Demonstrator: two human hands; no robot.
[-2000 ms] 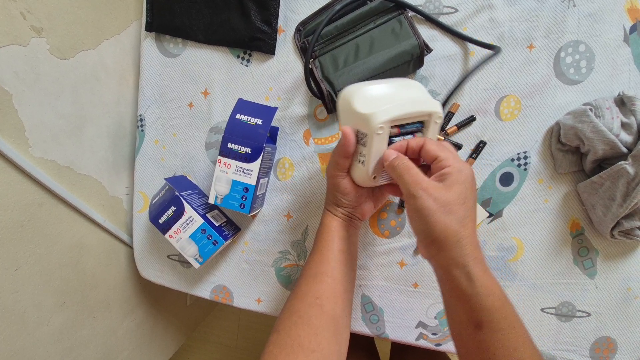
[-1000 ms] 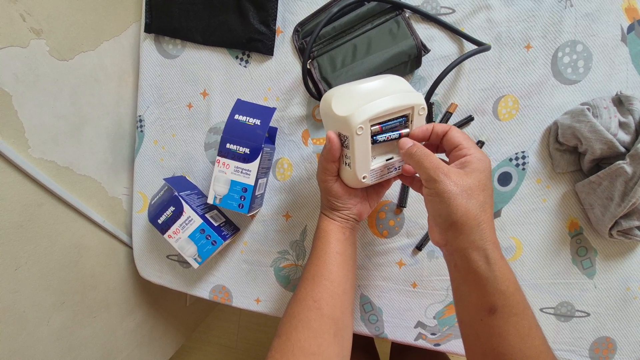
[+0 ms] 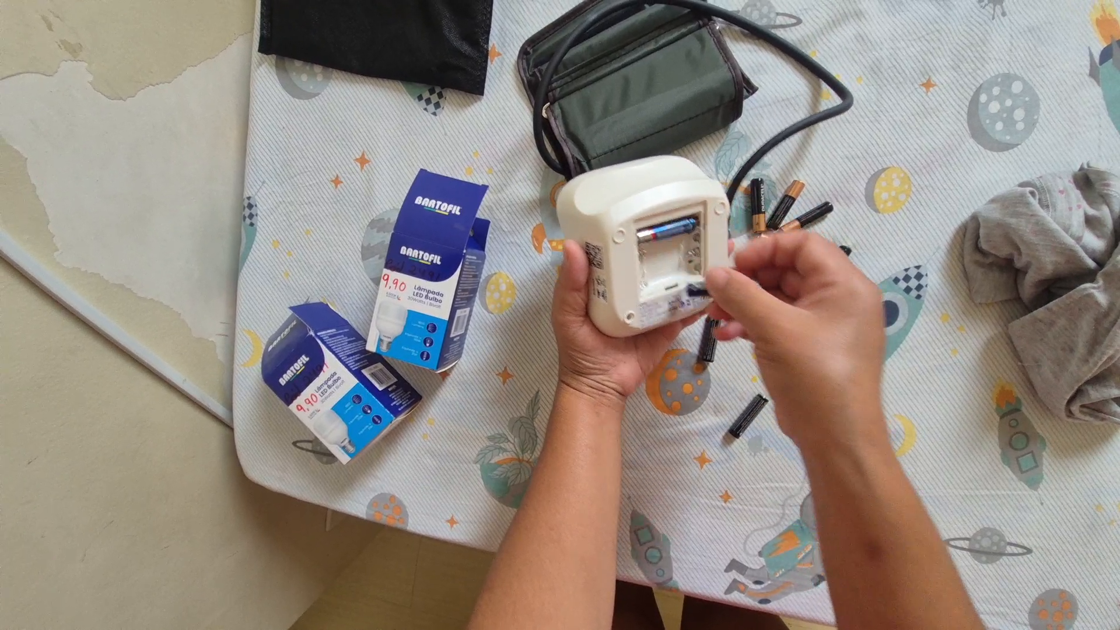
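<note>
My left hand (image 3: 604, 350) holds a white blood pressure monitor (image 3: 604, 201) from below, its battery compartment (image 3: 669, 262) uncovered and facing up. One blue battery (image 3: 668, 229) lies at the top of the compartment; bare metal contacts show below it. At the compartment's lower right, my right hand (image 3: 805, 324) pinches a dark battery (image 3: 697, 290), mostly hidden by the fingertips. Several black and copper batteries (image 3: 787, 205) lie on the tablecloth behind my right hand, and another black battery (image 3: 746, 416) lies below the monitor.
A dark green cuff (image 3: 647, 92) with a black tube (image 3: 818, 120) lies behind the monitor. Two light bulb boxes (image 3: 429, 271) stand to the left. A black pouch (image 3: 376, 39) is at the back left, a grey cloth (image 3: 1050, 289) at the right. The table's left edge borders a wall.
One second ago two batteries sat in the compartment; now only one does. My right hand has moved slightly down from the battery slots with a battery between its fingers.
</note>
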